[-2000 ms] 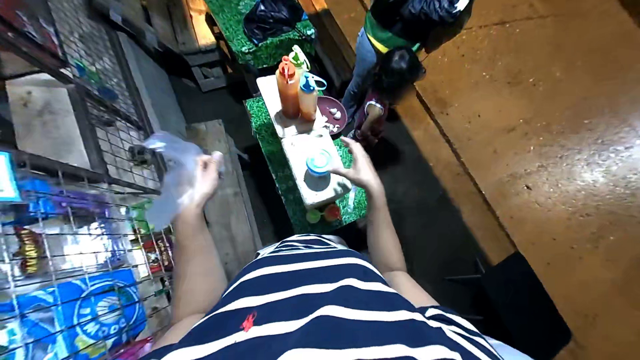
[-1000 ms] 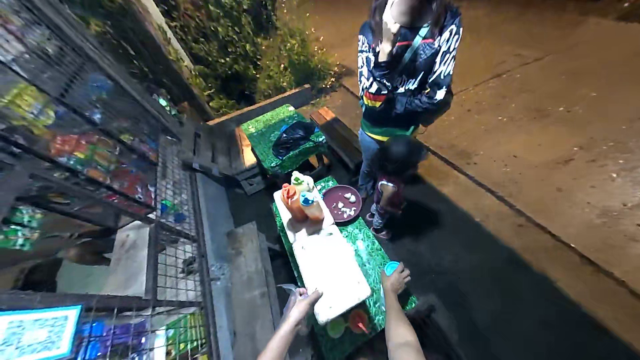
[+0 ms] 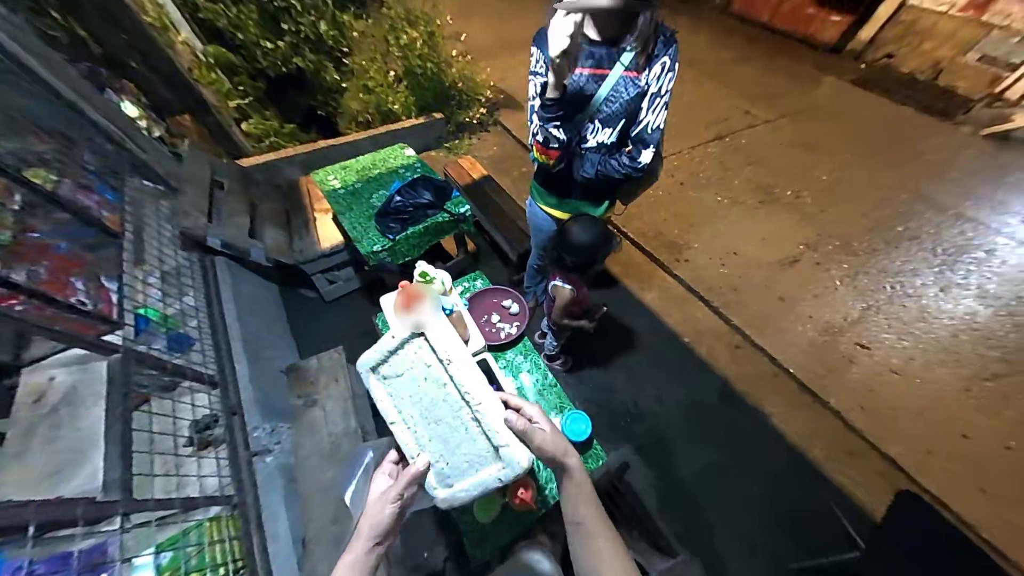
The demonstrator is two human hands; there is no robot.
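Observation:
My left hand grips the lower left edge of a white foam box lid, with a clear plastic bag also at that hand. My right hand holds the lid's right edge. The lid is tilted above a table with a green patterned cover. A jar with a blue lid stands at the table's right edge, beside my right wrist. Past the lid's far end are sauce bottles, partly blurred, and a maroon basin with white pieces in it. A red item lies below the lid.
A person stands beyond the table, with a small child close to the basin. Farther off, a black plastic bag lies on a second green table. Wooden benches and a metal mesh grille flank the tables.
Both hands have come onto the white lid, which is now lifted and tilted. The blue-lidded jar was on the white surface, then in my right hand; now it stands on the table. The view has tipped up.

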